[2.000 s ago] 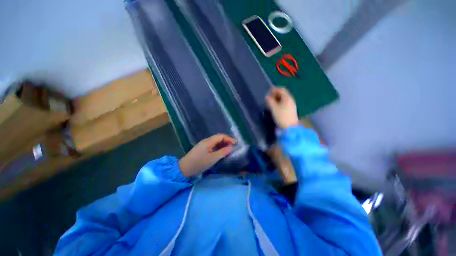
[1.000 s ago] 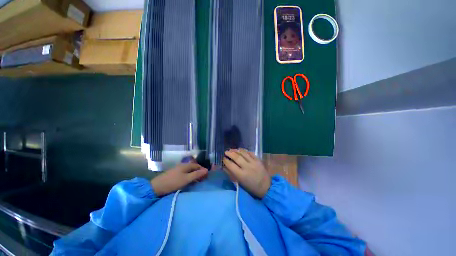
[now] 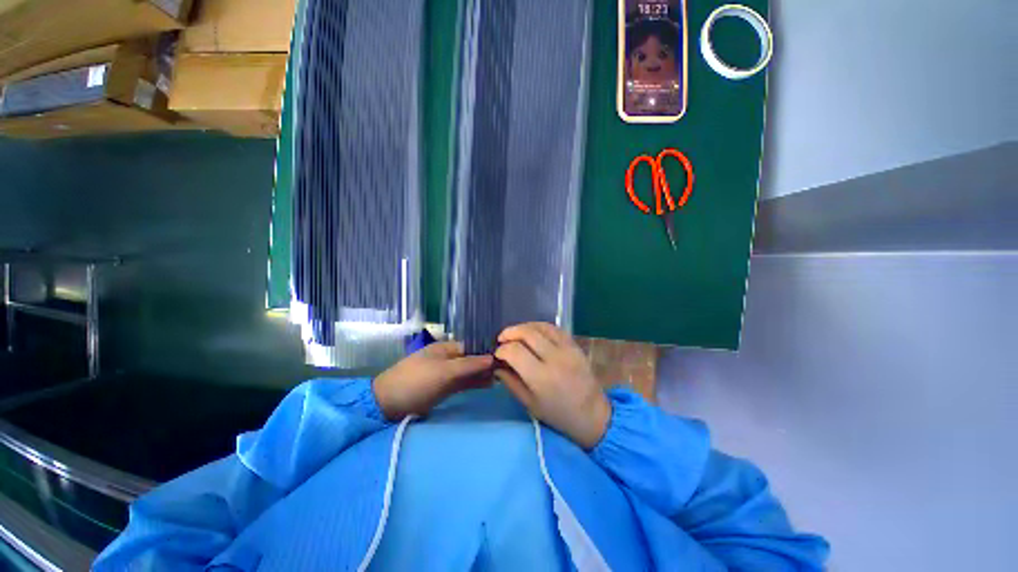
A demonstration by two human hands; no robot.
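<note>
Two long bundles of grey-black striped strip stock lie lengthwise on the green table, a left bundle (image 3: pixel 357 168) and a right bundle (image 3: pixel 525 168). My left hand (image 3: pixel 435 378) and my right hand (image 3: pixel 553 380) are bare and meet at the near end of the right bundle. Their fingertips nearly touch and pinch the dark strip ends there. The fingers hide the exact grip and how many strips are held. The near end of the left bundle has a whitish, shiny edge.
On the green table (image 3: pixel 681 285) to the right lie red-handled scissors (image 3: pixel 661 184), a phone (image 3: pixel 652 62) with its screen lit and a white tape roll (image 3: pixel 737 43). Cardboard boxes (image 3: pixel 229 95) stand at upper left. Metal rails (image 3: pixel 78 453) curve at lower left. A small blue item shows beside my left hand.
My hands have come together at the right bundle's end, the left one moving right. Earlier they were farther apart. The view has turned and settled over the table.
</note>
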